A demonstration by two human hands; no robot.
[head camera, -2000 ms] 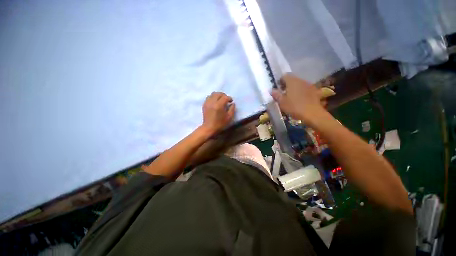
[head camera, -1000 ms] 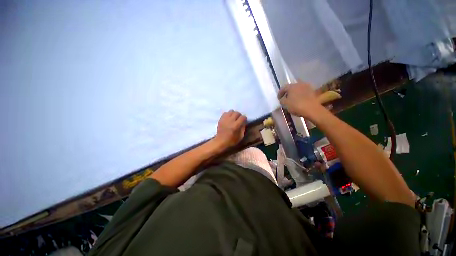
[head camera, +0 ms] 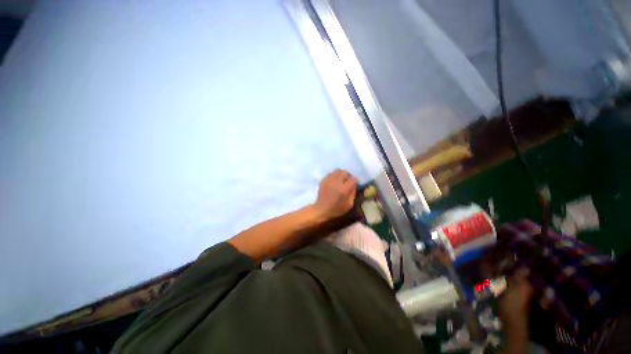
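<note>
The pale-blue fabric ply (head camera: 173,131) covers the table at left and centre. My left hand (head camera: 338,194) rests at its near edge, fingers curled down on the cloth; whether they pinch it is hidden. The silvery guide rail (head camera: 360,104) with a dark line runs across the cloth's right end. At its near end sits the end cutter (head camera: 467,234), with a white body, red label and red lit digits. My right hand (head camera: 515,294) is blurred at the cutter's near side, by the digits; its grip is unclear.
Greyish translucent fabric (head camera: 422,83) lies right of the rail. A black cable (head camera: 505,104) hangs over it to the floor. A yellow piece (head camera: 443,159) lies on the brown table edge. Plaid cloth (head camera: 553,269) is at lower right, over the green floor with scraps (head camera: 580,214).
My right hand has left the rail and moved down to the cutter. My left hand shows farther right and lower along the fabric edge. The plaid cloth has come into fuller view.
</note>
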